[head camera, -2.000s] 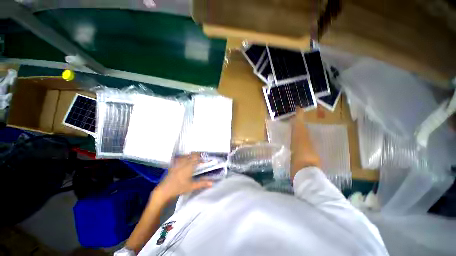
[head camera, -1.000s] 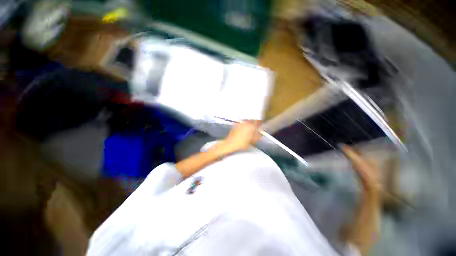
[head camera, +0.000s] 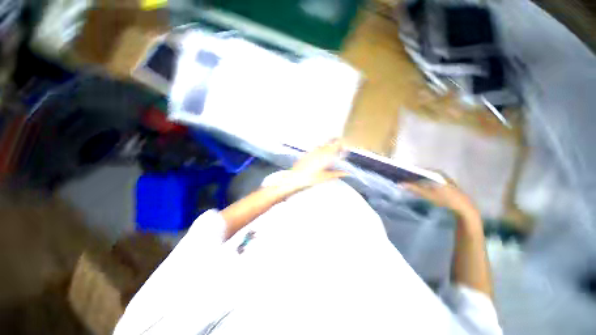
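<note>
A solar panel (head camera: 385, 166), dark with a white edge, is seen nearly edge-on in front of my body. My left hand (head camera: 319, 163) is at its left end and my right hand (head camera: 439, 191) grips its right end. Clear plastic shows along its near side; blur hides whether the panel is inside it. Bagged panels (head camera: 274, 95), white faces showing, lie to the left on the bench. More dark panels (head camera: 468, 29) lie in a pile at the upper right. A flat cloudy bag (head camera: 457, 154) lies beyond my right hand.
A cardboard sheet (head camera: 376, 72) covers part of the green bench. A small carton with a dark panel (head camera: 161, 60) is at the upper left. Below are a blue bin or stool (head camera: 160, 201) and a brown carton (head camera: 95, 291). Cloudy plastic (head camera: 562, 144) is heaped at the right.
The view has swung, shifting the bench. My right hand has left the panel pile, and a panel is now between both hands, turned edge-on. My left hand has left the bagged panels' near edge.
</note>
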